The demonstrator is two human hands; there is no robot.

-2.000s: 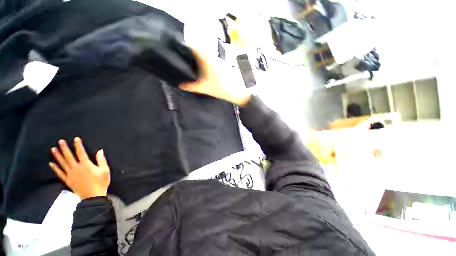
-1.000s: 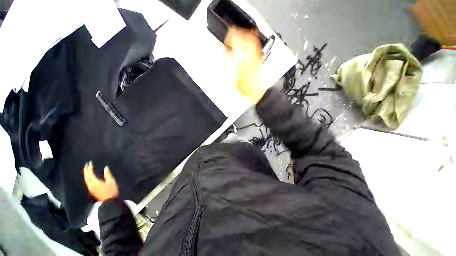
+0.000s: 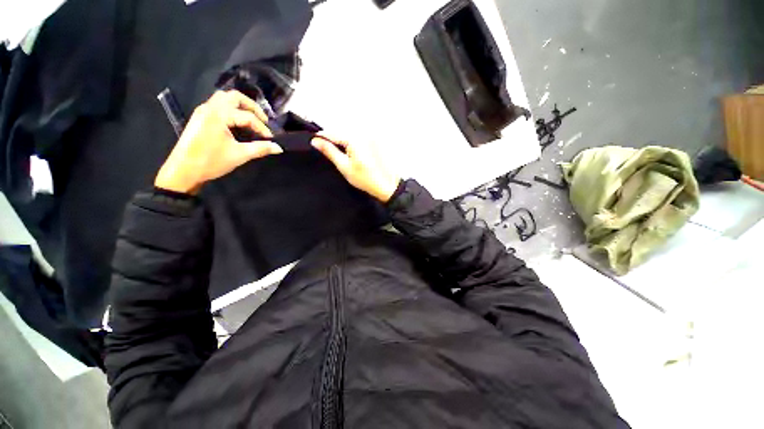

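The black garment body [image 3: 268,209] lies over the left of the white table. My left hand [image 3: 219,138] pinches its upper edge between thumb and fingers. My right hand [image 3: 356,162] grips the same edge a little to the right. The edge is raised and folded between the two hands. Plaid fabric [image 3: 281,81] shows at the opening just above my left hand. A short grey-edged strip [image 3: 171,111] lies on the cloth left of my left hand, partly hidden by it.
A black open case [image 3: 469,75] stands on the white table [image 3: 369,67] near its right corner. Thin black offcuts [image 3: 518,219] are scattered on the grey floor. An olive cloth heap [image 3: 632,201] lies at the right, beside a brown box [image 3: 744,134].
My left hand has moved up from flat on the cloth to its upper edge. My right hand has left the black case and taken hold of the edge. The view has shifted.
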